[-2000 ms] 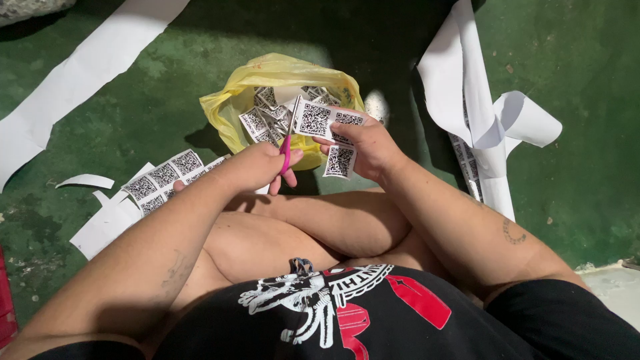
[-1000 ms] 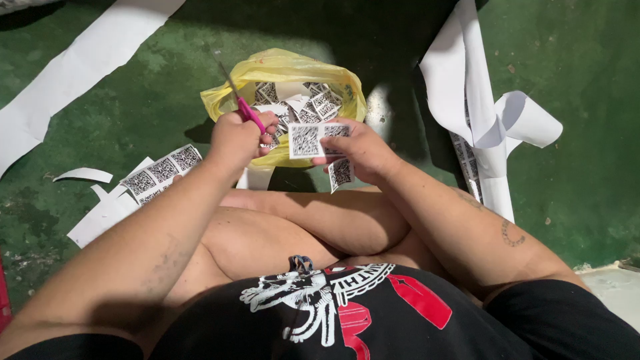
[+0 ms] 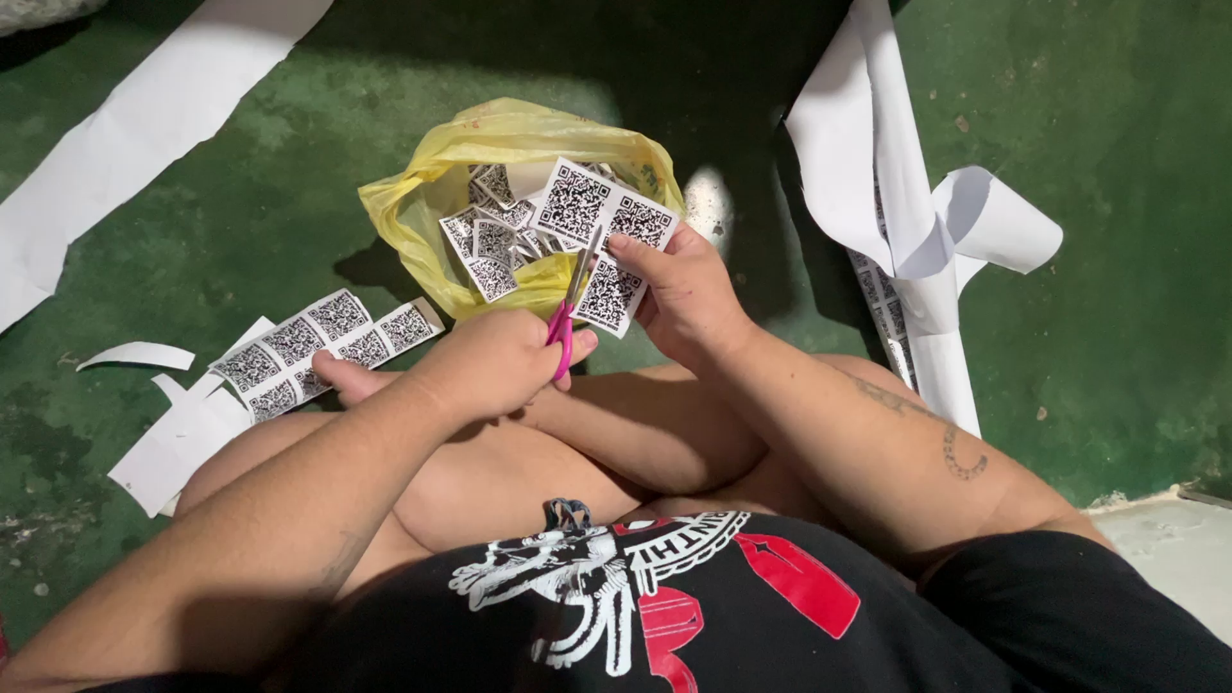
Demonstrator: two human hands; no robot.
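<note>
My left hand point(image 3: 505, 361) holds pink-handled scissors point(image 3: 564, 332), their blades pointing up at the inner corner of a piece of printed paper. That L-shaped piece, printed with square codes point(image 3: 575, 202), is gripped between the thumb and fingers of my right hand point(image 3: 683, 289). Both hands are at the near rim of a yellow plastic bag point(image 3: 414, 221), which stands with its mouth spread. Inside the bag lie several cut code-printed pieces point(image 3: 491, 236). How far the blades are apart is hard to tell.
Left of my crossed legs lie a sheet of printed codes point(image 3: 289, 342), blank paper scraps point(image 3: 183, 443) and a curved offcut point(image 3: 140, 356). A long white paper strip point(image 3: 144, 135) crosses the green floor point(image 3: 1088, 318) at upper left. Curled white paper point(image 3: 938, 346) lies at the right.
The scissors were tilted away from the paper a second ago; now my left hand has brought them back to it. My right hand still holds the printed piece, now turned at a slant.
</note>
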